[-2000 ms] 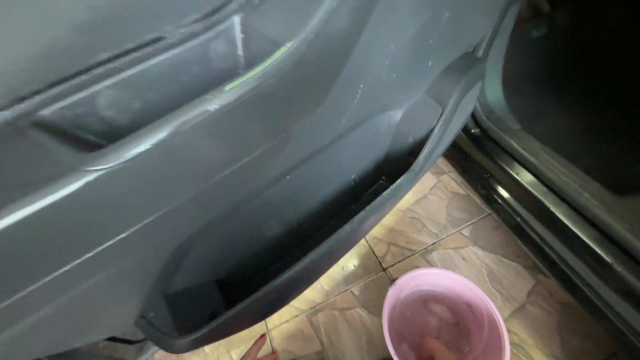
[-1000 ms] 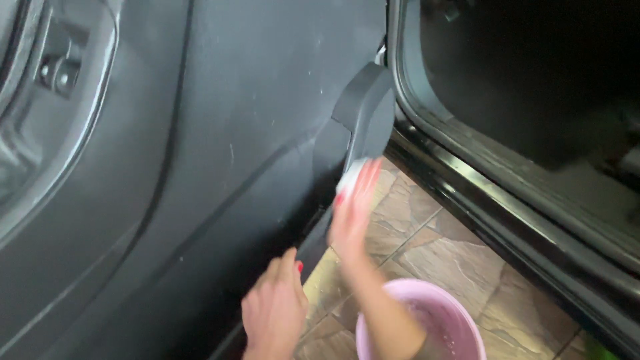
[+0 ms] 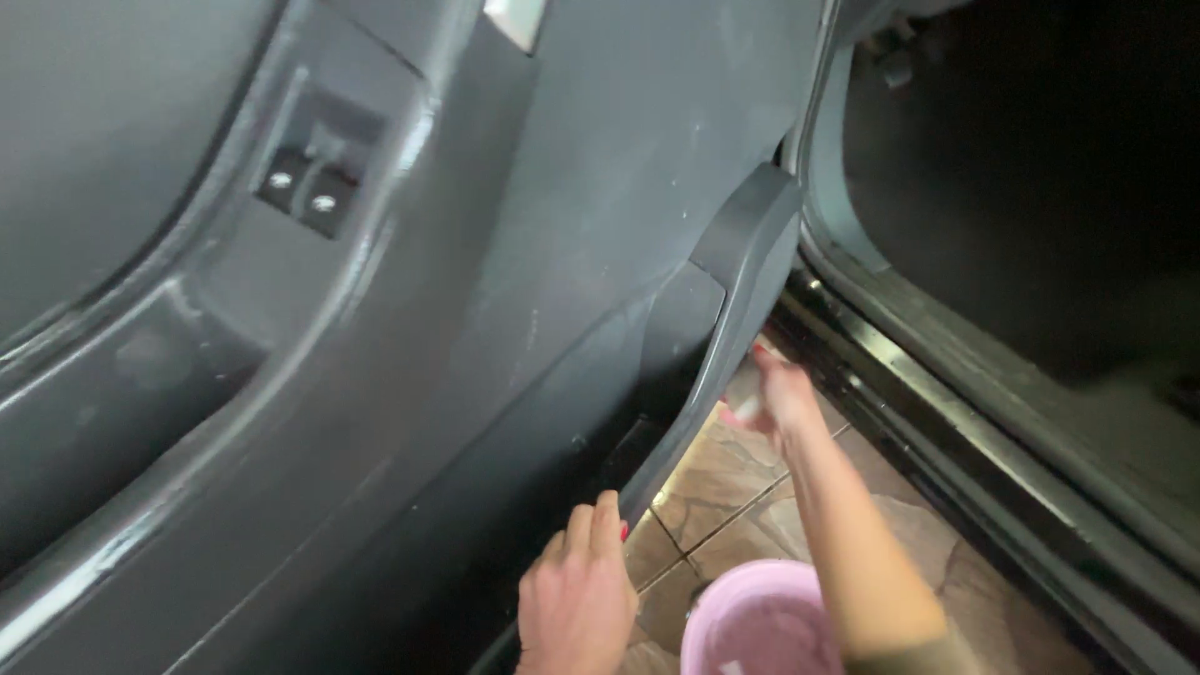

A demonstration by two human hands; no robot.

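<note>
The dark grey plastic inner panel of an open car door (image 3: 581, 206) fills much of the view, with a storage pocket (image 3: 684, 319) along its lower edge. My left hand (image 3: 579, 581) rests with its fingers over the rim of that pocket. On the outer side of the pocket, near its far end, my right hand (image 3: 778, 394) is closed around a white item (image 3: 748, 394), perhaps a cloth or sponge, partly hidden by my fingers. Below my right forearm a pink plastic bucket (image 3: 759, 619) stands on the floor, with something pale inside.
Window switches (image 3: 305, 192) sit in the armrest at the upper left. The glossy black door sill (image 3: 937, 403) runs diagonally at the right, beside the dark footwell (image 3: 1012, 206) with pedals at its top. Stone-patterned floor tiles (image 3: 731, 478) show between door and sill.
My right hand has gone from the pocket's rim to its outer side, still with the white item. My left hand stays at the rim. Two seconds ago both hands were low, largely out of view.
</note>
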